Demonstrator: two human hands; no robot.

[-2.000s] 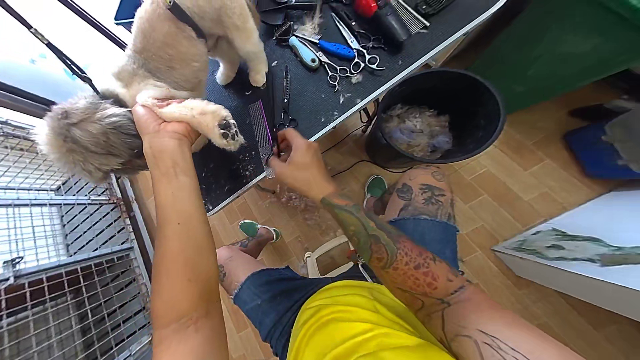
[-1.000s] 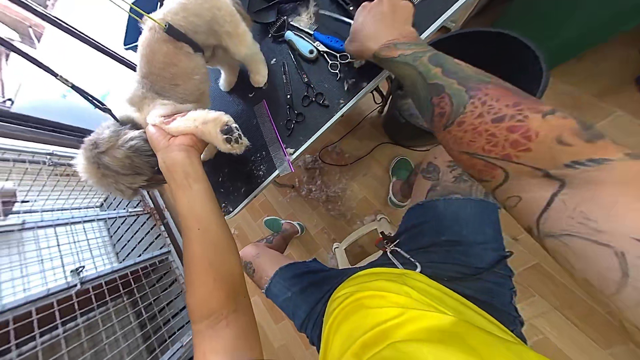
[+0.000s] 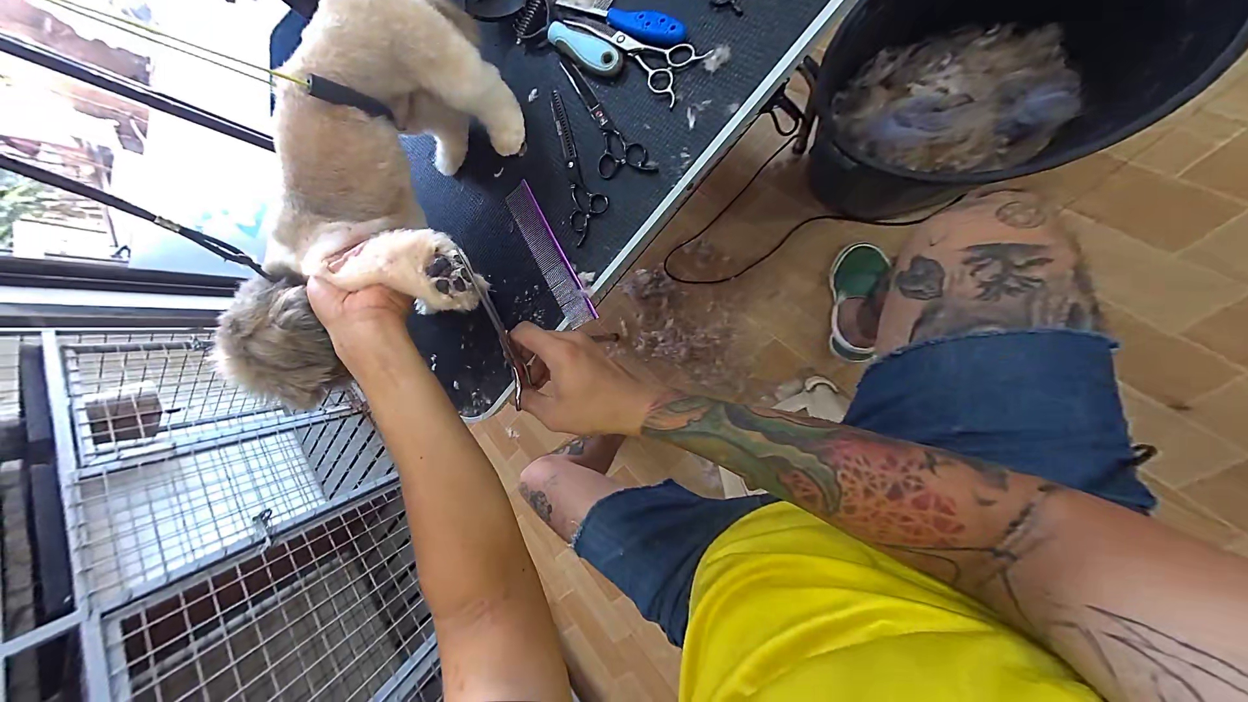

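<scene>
A cream dog (image 3: 341, 156) with a grey head stands on the black grooming table (image 3: 487, 229). My left hand (image 3: 361, 307) holds its raised foreleg, paw pads turned toward me. My right hand (image 3: 580, 375) grips curved metal grooming scissors (image 3: 495, 317), whose blades lie along the edge of the paw. Just beyond that hand, a purple-backed metal comb (image 3: 551, 253) rests on the table. Thinning shears (image 3: 568, 146) and black-handled scissors (image 3: 600, 117) lie farther up.
A blue-handled tool (image 3: 645, 25), a light-blue-handled tool (image 3: 585, 49) and silver scissors (image 3: 655, 66) lie at the table's far part. A black bin (image 3: 829, 185) of cut hair stands at the right, a cable near it. Wire cages (image 3: 263, 507) are at the left; a tether (image 3: 136, 205) reaches the dog.
My right hand has come back from the far tools to the paw, now with curved scissors. The black shears it held earlier lie on the table. My left hand still holds the foreleg.
</scene>
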